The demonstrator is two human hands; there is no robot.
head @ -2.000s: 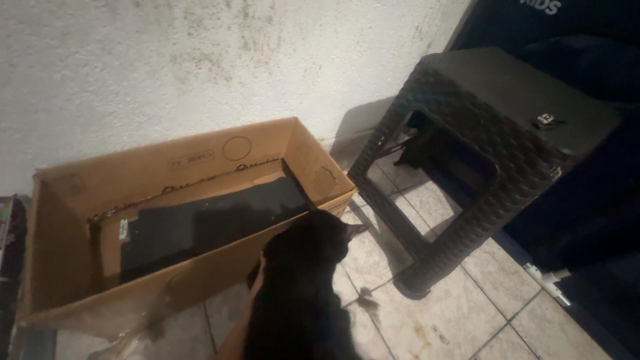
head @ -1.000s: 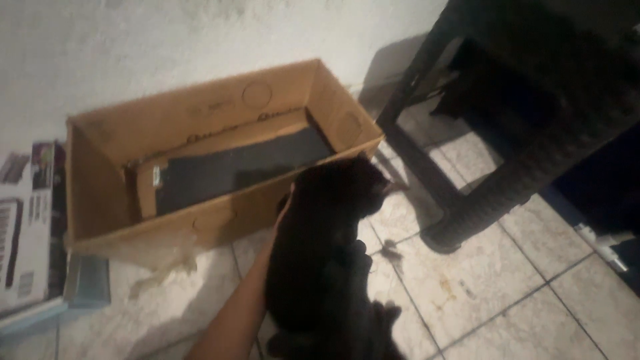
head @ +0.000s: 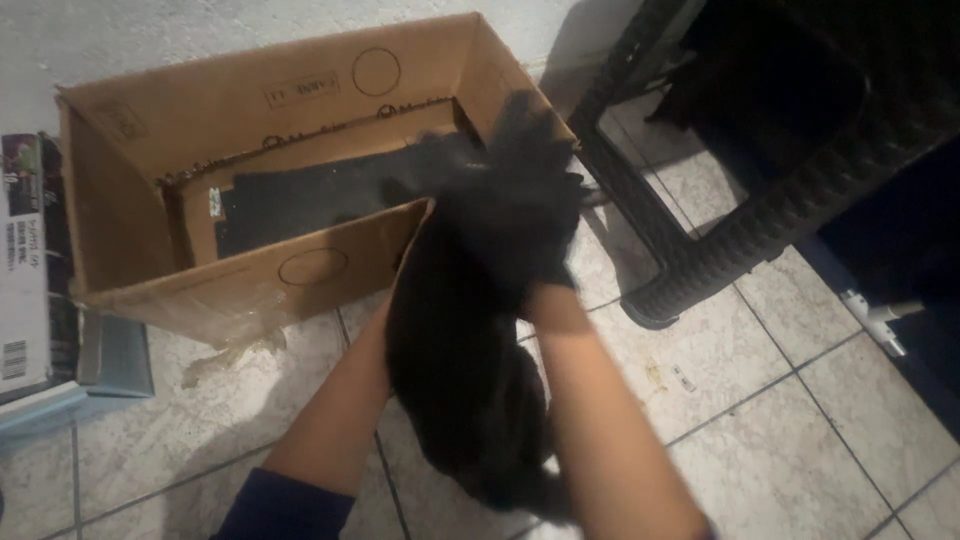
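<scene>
A black cat hangs in front of the right part of an open cardboard box, its blurred upper body overlapping the box's right front corner. My left hand holds the cat from its left side and is mostly hidden by the fur. On the cat's other side my right hand grips it around the middle; its fingers are hidden too. Inside the box lies a dark flat panel. The cat's lower body hangs down between my forearms.
A black woven-pattern plastic stool stands at the right, with a dark shape under it. Printed boxes are at the left edge. A white wall backs the cardboard box. A white fitting lies near a dark blue item on the tiled floor.
My right arm has come into view and its hand is now on the cat. The cat's blurred upper part now overlaps the box's right end more. The view has moved closer.
</scene>
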